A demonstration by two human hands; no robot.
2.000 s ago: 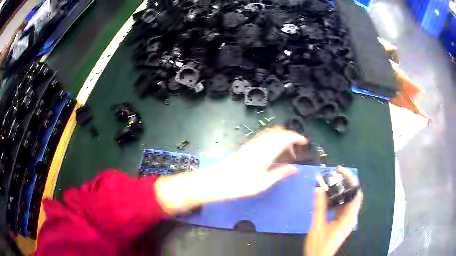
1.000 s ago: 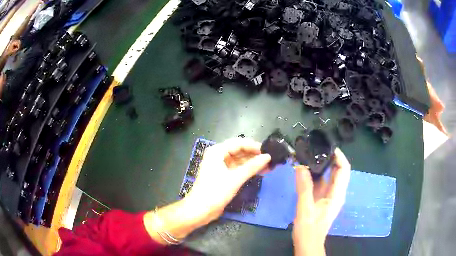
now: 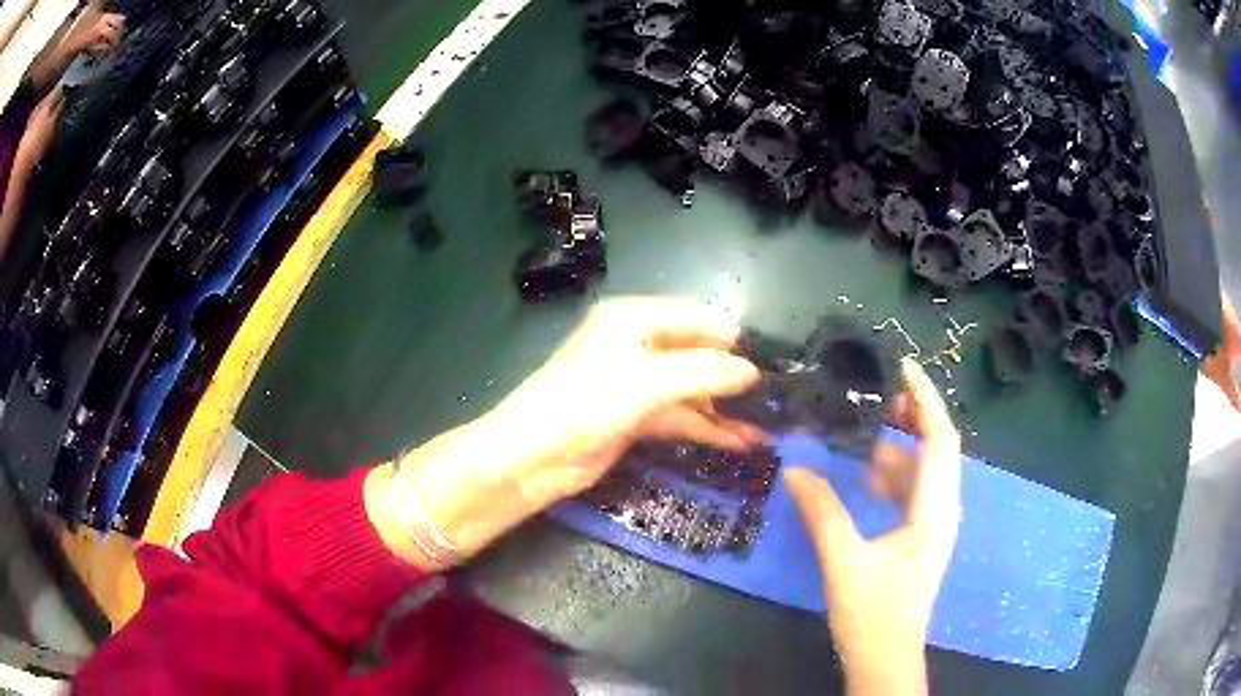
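My left hand [image 3: 613,394] pinches a black plastic housing piece between thumb and fingers, partly hidden and blurred. My right hand [image 3: 891,530] holds a black housing with a round opening [image 3: 851,374] from its right side. The two pieces meet or nearly touch; blur hides which. Both are held above a blue board [image 3: 994,558]. Rows of small black-and-silver pieces [image 3: 694,510] lie on the board's left part, partly under my left hand.
A large pile of black housings [image 3: 885,123] spreads across the back right. Joined black units [image 3: 561,234] stand at centre-left. Brass strips [image 3: 939,337] lie right of my hands. Stacked trays of assemblies [image 3: 177,204] are beyond the yellow edge. Another person's hand [image 3: 85,37] shows top left.
The black pieces in my two hands have come closer together. The view has shifted, so the pile and board appear further right. Another person's hand shows more clearly at top left.
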